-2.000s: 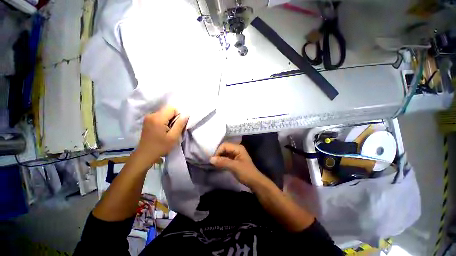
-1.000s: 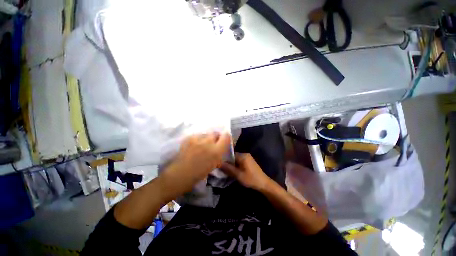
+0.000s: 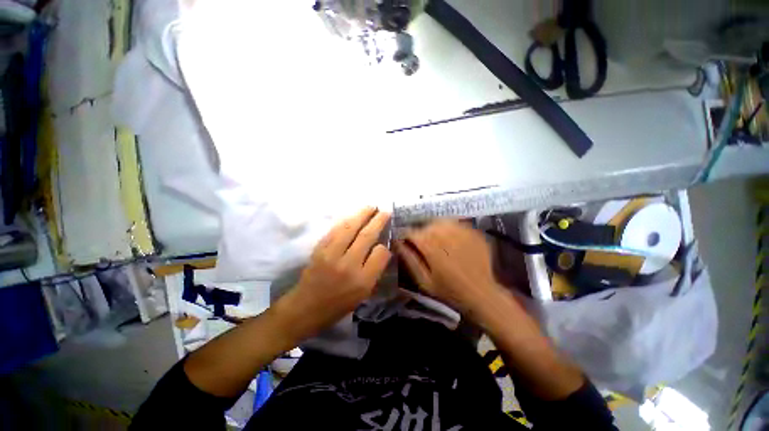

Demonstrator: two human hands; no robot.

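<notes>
A pale grey garment piece (image 3: 253, 220) lies over the table under the lamp, its upper part washed out to white, and hangs over the front edge towards the lap. My left hand (image 3: 350, 257) is on the fabric at the table edge, with its fingertips pressed at the fabric's right edge. My right hand (image 3: 447, 259) is just right of it, slightly blurred, its fingertips at the same fabric edge. The metal needle area of the sewing machine (image 3: 379, 34) is above the hands and touches neither.
A black strip (image 3: 514, 80) and black-handled scissors (image 3: 569, 59) lie on the table (image 3: 624, 135) at right. A side bin (image 3: 540, 278) holds a white roll (image 3: 653, 233), with grey fabric (image 3: 632, 328) draped over it. A white left tray (image 3: 187, 316) is below the table.
The hands have come together at the table edge. The garment's right edge now lies straighter between them. Since one second ago, my right hand has moved up and right.
</notes>
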